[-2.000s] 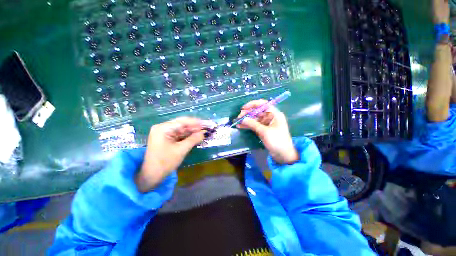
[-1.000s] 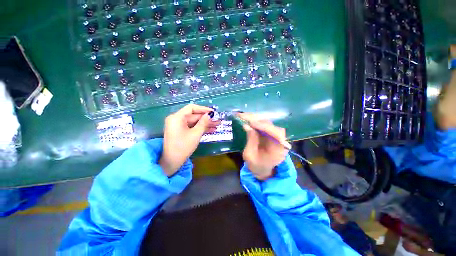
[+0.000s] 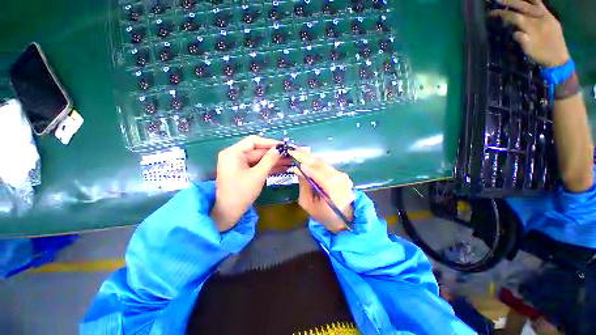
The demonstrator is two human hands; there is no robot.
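Note:
My left hand [image 3: 245,178] holds a small dark module [image 3: 283,150] with pale dots between thumb and fingertips, above the table's front edge. My right hand [image 3: 325,191] holds thin dark tweezers [image 3: 321,192]; their tip is at the module, and whether it touches cannot be told. An adhesive pad sheet [image 3: 281,178], white with dark marks, lies beneath my hands and is partly hidden. A second such sheet [image 3: 165,169] lies to the left. A clear blister tray [image 3: 268,118] with rows of dark modules lies in front of my hands.
A smartphone [image 3: 39,88] with a white tag [image 3: 68,127] and a crumpled plastic bag [image 3: 16,154] lie at the left. A black blister tray [image 3: 516,150] is at the right, with another person's hand [image 3: 536,33] over it. White specks [image 3: 366,124] lie on the green mat.
My right hand has moved left to my left hand, bringing the tweezers to the module. The other person's hand has come over the black tray. The view has shifted slightly.

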